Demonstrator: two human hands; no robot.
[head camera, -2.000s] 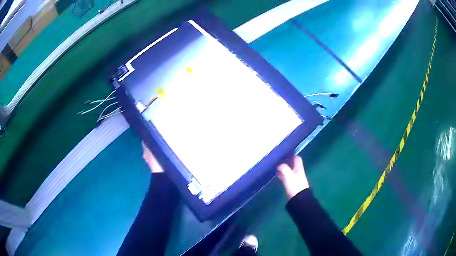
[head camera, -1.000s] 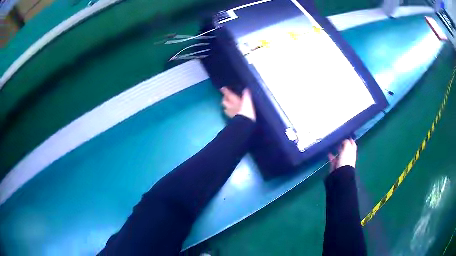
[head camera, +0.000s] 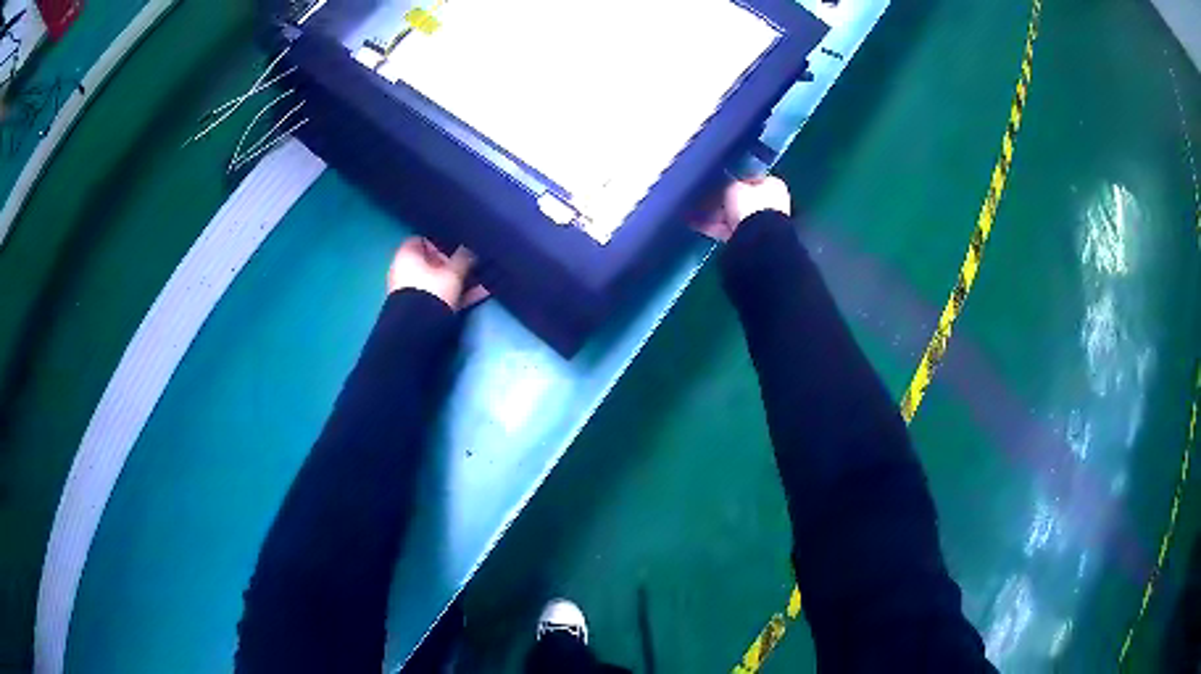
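Observation:
A display panel (head camera: 593, 99) with a glaring white face lies in a thick black foam tray (head camera: 527, 250) over the blue-green bench. The top of the tray is cut off by the frame's upper edge. Thin pale lead wires (head camera: 257, 119) hang from its left corner. My left hand (head camera: 432, 273) grips the tray's near left side, with its fingertips hidden. My right hand (head camera: 748, 204) is at the tray's right side, by the bench edge, its fingers partly hidden under the tray. A yellow tape tab (head camera: 423, 20) shows on the panel.
The blue-green bench (head camera: 198, 382) has a pale ribbed rail (head camera: 119, 369) along its far left side. The green floor with yellow-black tape (head camera: 968, 283) lies to the right. A white-toed shoe (head camera: 562, 619) shows at the bottom. Dark wires lie at the upper left.
The tray first shifted right and up in the view, then back left, and now sits higher, cut off at the top. My left hand is now at its near left side. The view has also turned.

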